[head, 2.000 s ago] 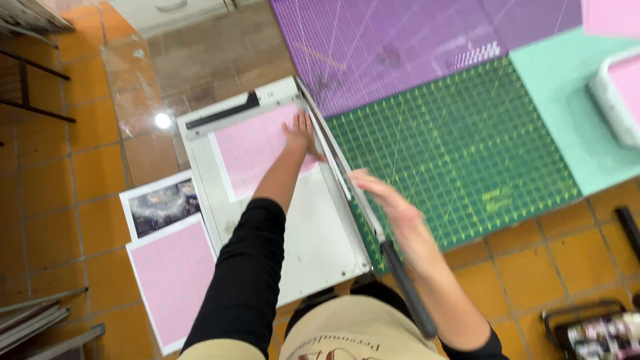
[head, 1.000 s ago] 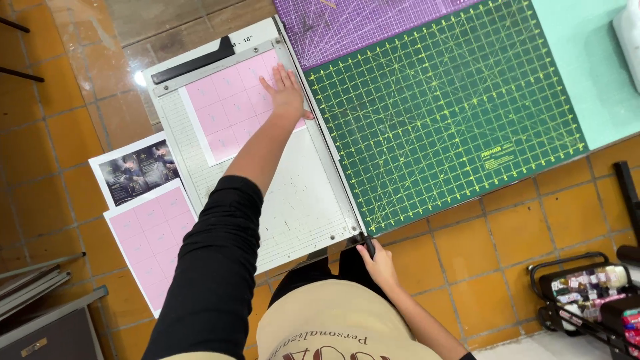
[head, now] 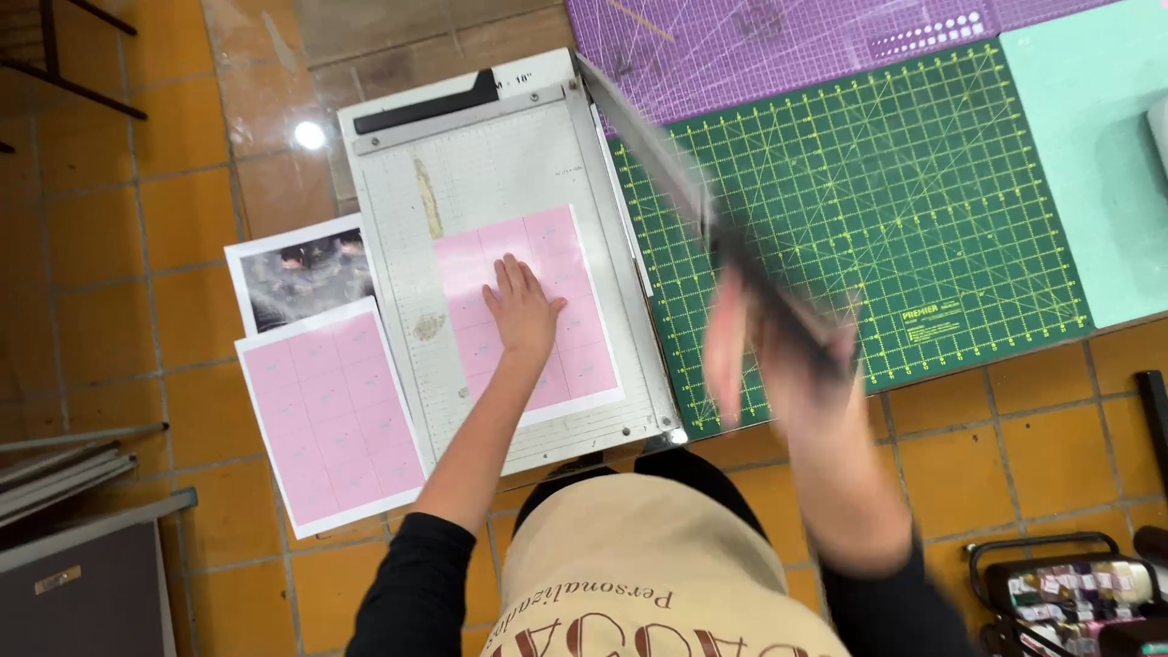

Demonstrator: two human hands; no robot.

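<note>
A guillotine paper cutter (head: 401,201) with a pale metal bed lies below me. On its bed a pink printed sheet (head: 570,265) is pressed by my left hand (head: 525,310), laid flat with fingers spread. The cutter's blade arm (head: 662,155) is raised over the green cutting mat (head: 912,210). My right hand (head: 794,356), badly blurred, is at the black handle (head: 776,292) of that arm; its exact grip is unclear. A narrow white strip (head: 625,205) lies along the bed's right edge, partly beneath the blade side.
Left of the cutter, another pink sheet (head: 333,420) overlaps a dark photo print (head: 310,274). A purple mat (head: 776,55) and a mint-green surface (head: 1086,164) adjoin the green mat. A rack of small bottles (head: 1068,584) stands at lower right, a dark cabinet (head: 91,593) at lower left.
The pink sheet and my left hand have moved down the bed, towards my body. The blade arm, lowered one second ago, is up again, and my right hand has risen with it.
</note>
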